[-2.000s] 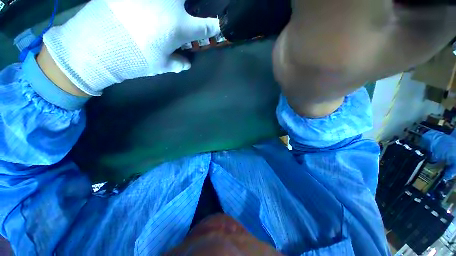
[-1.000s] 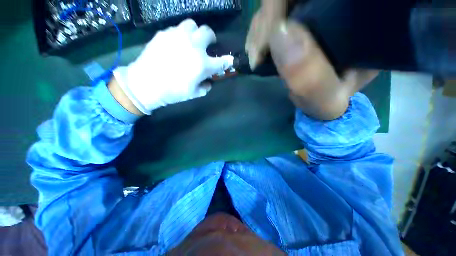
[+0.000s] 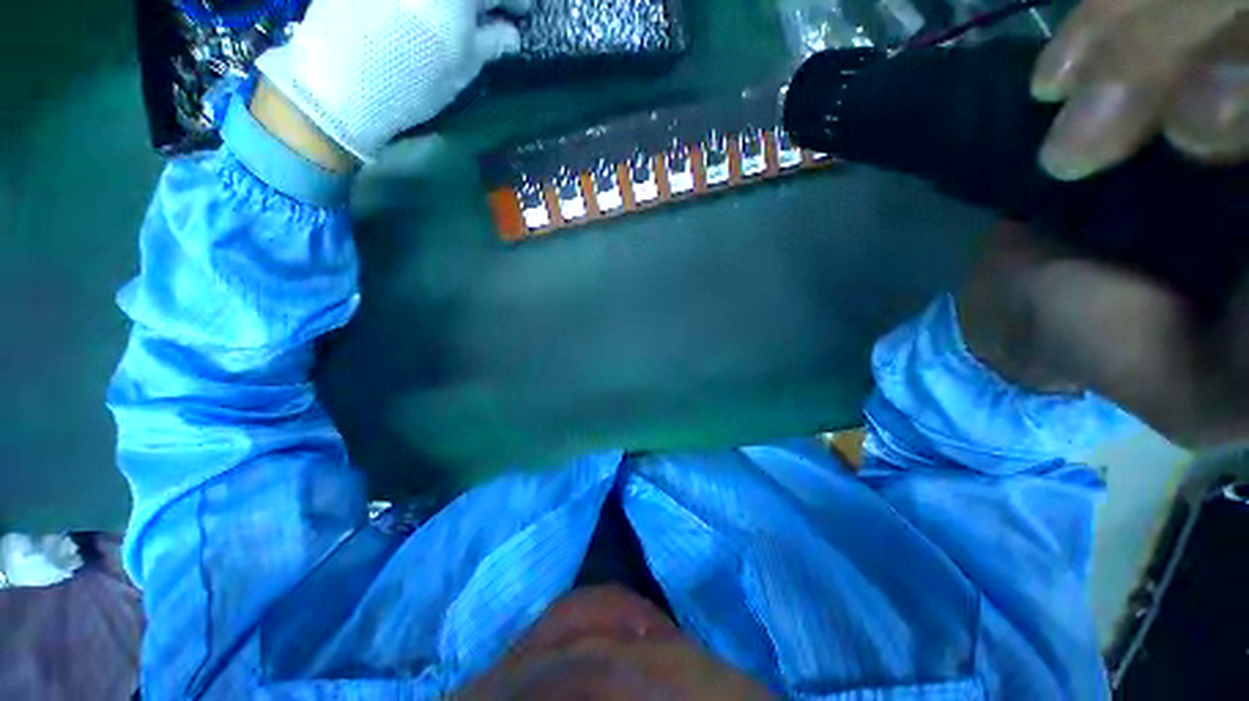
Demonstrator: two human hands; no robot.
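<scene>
The assembly jig (image 3: pixel 658 175) lies on the green mat, with an orange slotted edge and a dark upper rail. Bright silver metal plates (image 3: pixel 642 182) sit in its slots. My left hand (image 3: pixel 390 69), in a white knit glove, is at the near edge of the screw tray (image 3: pixel 596 30); its fingertips are partly cut off or unclear. My right hand (image 3: pixel 1151 123), bare and blurred, is closed around the black electric screwdriver (image 3: pixel 931 123). The driver's front end covers the jig's right end; its bit is not visible.
The parts bin (image 3: pixel 175 82) stands at the upper left, partly behind my left sleeve. A clear plastic bag (image 3: pixel 836 25) lies beyond the jig. A red-black cord (image 3: pixel 975 22) runs behind the driver. Pale floor shows at the lower right.
My left hand has left the jig and moved up and left to the screw tray. My right hand and the driver have moved right, uncovering most of the jig.
</scene>
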